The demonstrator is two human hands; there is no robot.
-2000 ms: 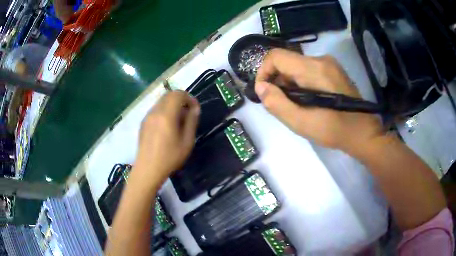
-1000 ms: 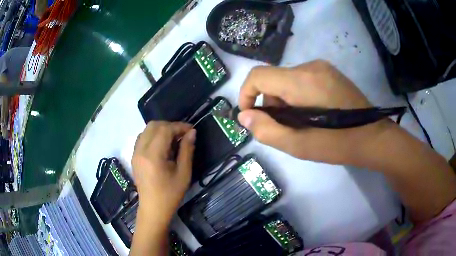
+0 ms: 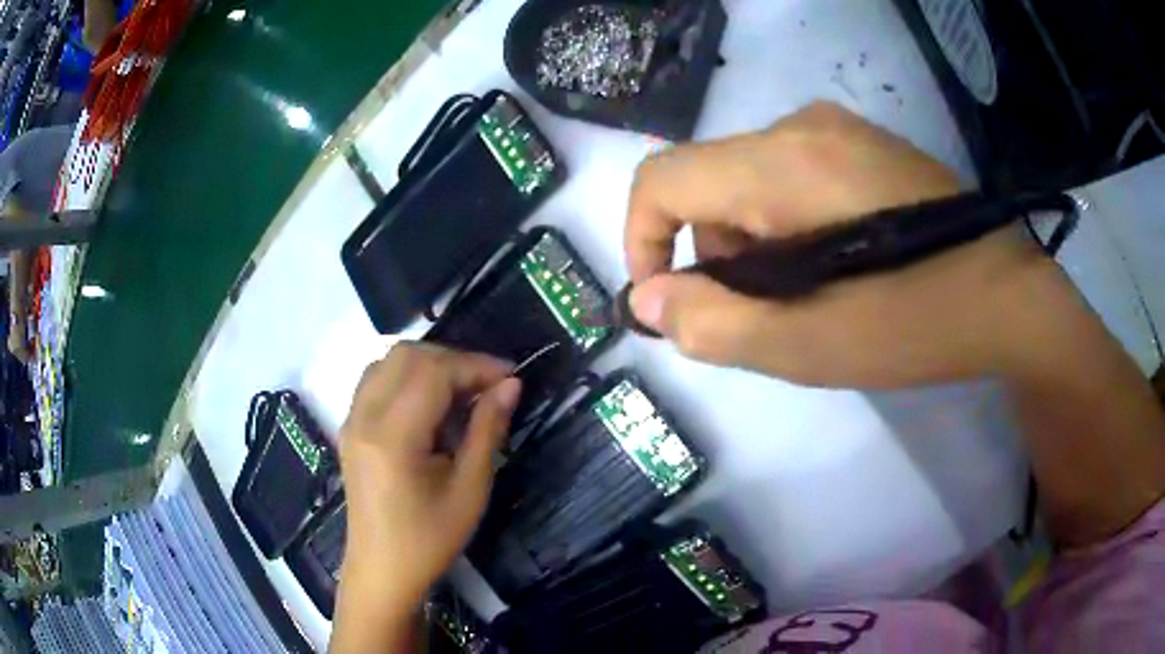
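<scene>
Several black power bank housings lie in a slanted row on the white bench, each with a green circuit board at one end. My left hand point(image 3: 428, 447) pinches a thin silvery solder wire point(image 3: 537, 359), its end above the second housing point(image 3: 511, 319). My right hand point(image 3: 818, 256) holds a black soldering iron point(image 3: 843, 249) like a pen, its front end close beside that housing's circuit board point(image 3: 569, 291). The tip is too blurred to tell if it touches. The top housing point(image 3: 434, 236) has a black cable loop at its side.
A black scrap dish point(image 3: 613, 58) with silvery bits stands beyond the top housing. A black fan point(image 3: 1060, 90) stands at the upper right. Smaller-looking housings point(image 3: 284, 475) lie at left, near stacked white trays point(image 3: 192, 569). The green conveyor belt point(image 3: 243, 153) runs behind.
The view has shifted, then my hands moved from the top housing to the second one. Since the last frame, the solder wire's end has drawn back from the board.
</scene>
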